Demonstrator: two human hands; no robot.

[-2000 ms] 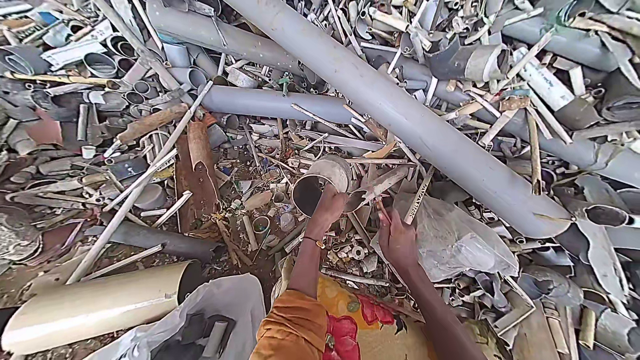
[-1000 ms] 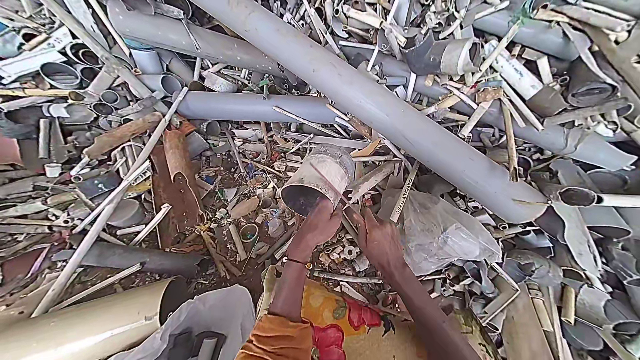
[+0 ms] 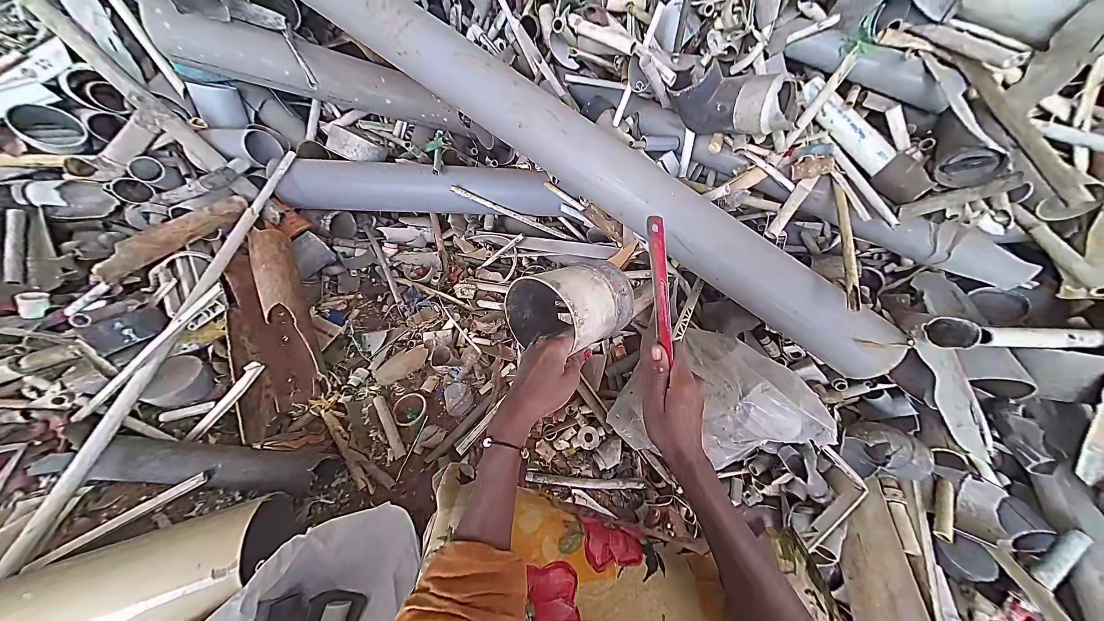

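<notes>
My left hand grips the near rim of a short, off-white plastic pipe piece, its dark open end facing left. To the right, my right hand is closed around a narrow red tool held upright; its exact kind cannot be told. The tool stands just right of the pipe piece, apart from it. Beneath my right hand lies a crumpled clear plastic sheet. Part of the pipe rim is hidden by my left fingers.
A long grey pipe slants across behind the hands, over a shorter grey pipe. A wide cream pipe and a white sack lie at lower left. Broken pipe pieces and thin sticks surround the hands.
My right hand has moved away from the pipe piece, and the red tool now shows upright in it. My left hand still holds the pipe piece.
</notes>
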